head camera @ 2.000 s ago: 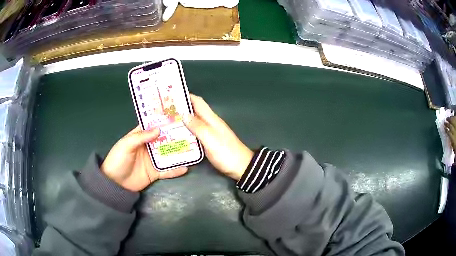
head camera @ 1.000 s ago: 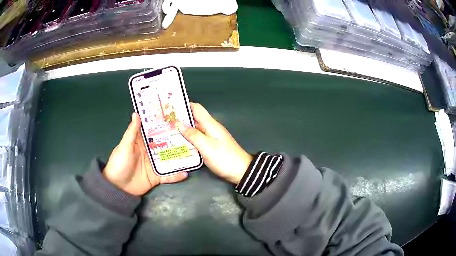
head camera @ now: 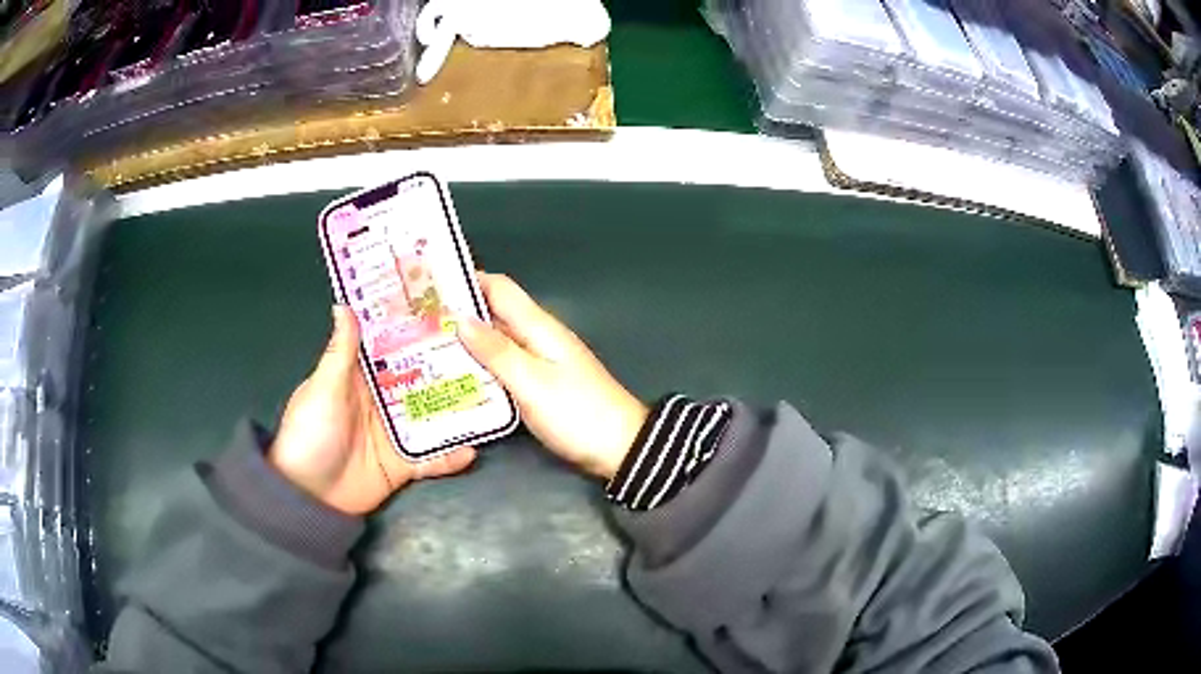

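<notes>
A smartphone (head camera: 419, 316) with a pale pink-white rim and a lit pink-white screen is held above the dark green mat, its top tilted a little to the left. My left hand (head camera: 345, 428) holds its left side and lower end, with the thumb along the left edge. My right hand (head camera: 553, 375) holds its right edge, with the thumb over the right part of the screen. Both hands are bare, in grey sleeves. The fingers behind the phone are hidden.
Stacked trays of dark, red-edged phones (head camera: 224, 66) stand on a brown board (head camera: 487, 99) at back left, beside crumpled white cloth (head camera: 520, 23). Stacked clear trays with pale contents stand at back right (head camera: 922, 79) and far left (head camera: 40, 435). White sheets (head camera: 1170, 395) lie at the right edge.
The phone and both hands have shifted slightly left in the picture. The left thumb has moved off the screen to the phone's left edge. Hands at the far right edge are no longer seen.
</notes>
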